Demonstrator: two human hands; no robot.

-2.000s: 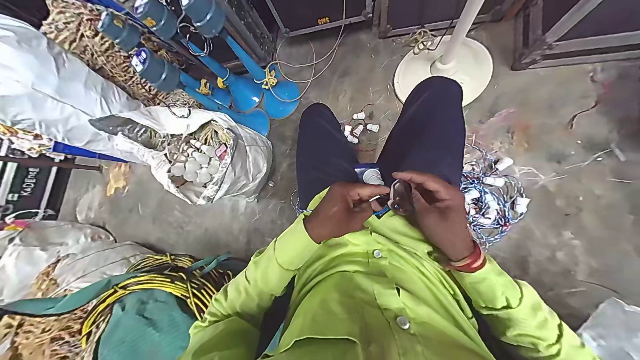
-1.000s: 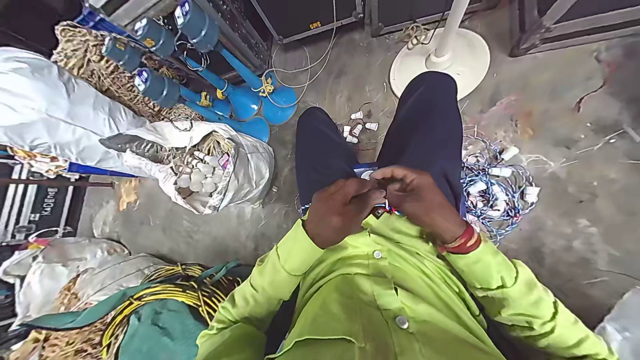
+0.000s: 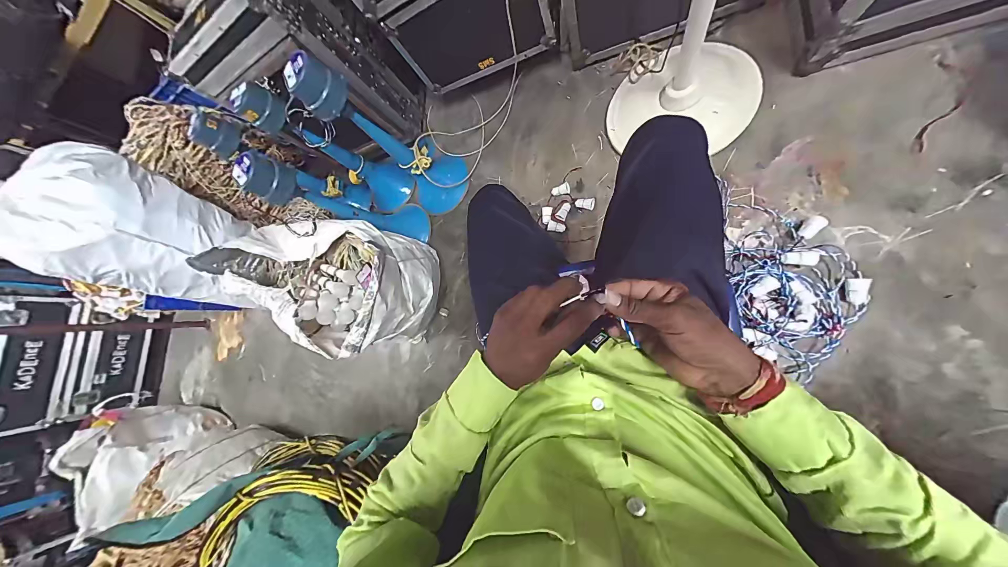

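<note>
My left hand (image 3: 539, 331) and my right hand (image 3: 681, 331) meet over my lap, with their fingertips close together on thin wires (image 3: 581, 298), one whitish and one dark. A short blue-and-white twisted wire (image 3: 629, 332) hangs below my right fingers. Beside my right knee lies a tangled heap of blue-and-white wire (image 3: 780, 295) with white bulb holders (image 3: 802, 257) on it. Several small white holders (image 3: 561, 211) with brown wire rest on the floor between my knees. What my curled fingers hide cannot be seen.
A white sack (image 3: 405, 287) with round white bulbs (image 3: 329, 303) stands at left, near blue horn loudspeakers (image 3: 391, 175). A white round pedestal base (image 3: 728, 98) is ahead. Black flight cases (image 3: 472, 39) line the back. Yellow-and-black cable (image 3: 295, 476) coils over green cloth at lower left.
My hands were more closed together a second ago; now a whitish wire end and the blue-and-white wire show between them. A round dark and whitish piece seen at my right fingers two seconds ago is not visible.
</note>
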